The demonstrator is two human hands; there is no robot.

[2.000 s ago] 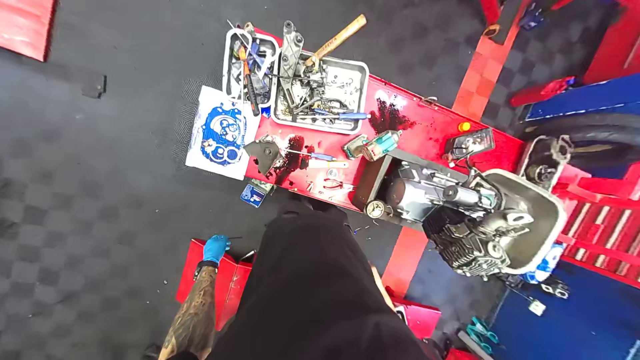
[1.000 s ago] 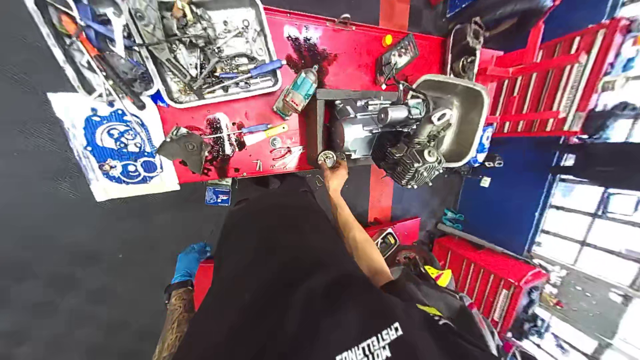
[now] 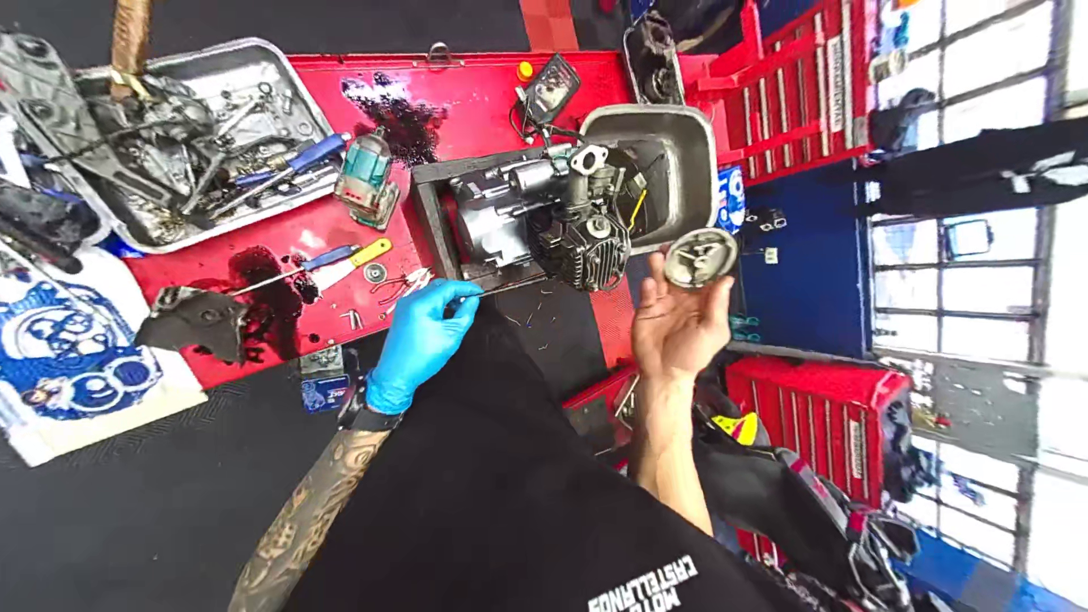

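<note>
My left hand (image 3: 425,336), in a blue glove, pinches a thin dark rod (image 3: 514,286) between thumb and fingers beside the front edge of the red bench. My bare right hand (image 3: 682,319) is palm up, its fingertips around a round metal cover (image 3: 701,257) whose ribbed inner side shows. Between and beyond the hands, an engine (image 3: 544,212) with a finned cylinder head lies partly in a dark frame (image 3: 433,217) and partly over a metal basin (image 3: 701,161). Pliers (image 3: 415,282) and a small washer (image 3: 375,272) lie left of the frame.
A teal cordless power tool (image 3: 365,178) stands on the red bench (image 3: 467,102). Farther left are a tray of parts and tools (image 3: 280,68), a dark metal cover (image 3: 200,327) and a gasket set (image 3: 76,348). Red tool cabinets (image 3: 807,399) stand at the right.
My right hand has moved right from the dark frame, with the round cover now in it. My left hand has come up to the bench edge and now has the thin rod. The view has shifted.
</note>
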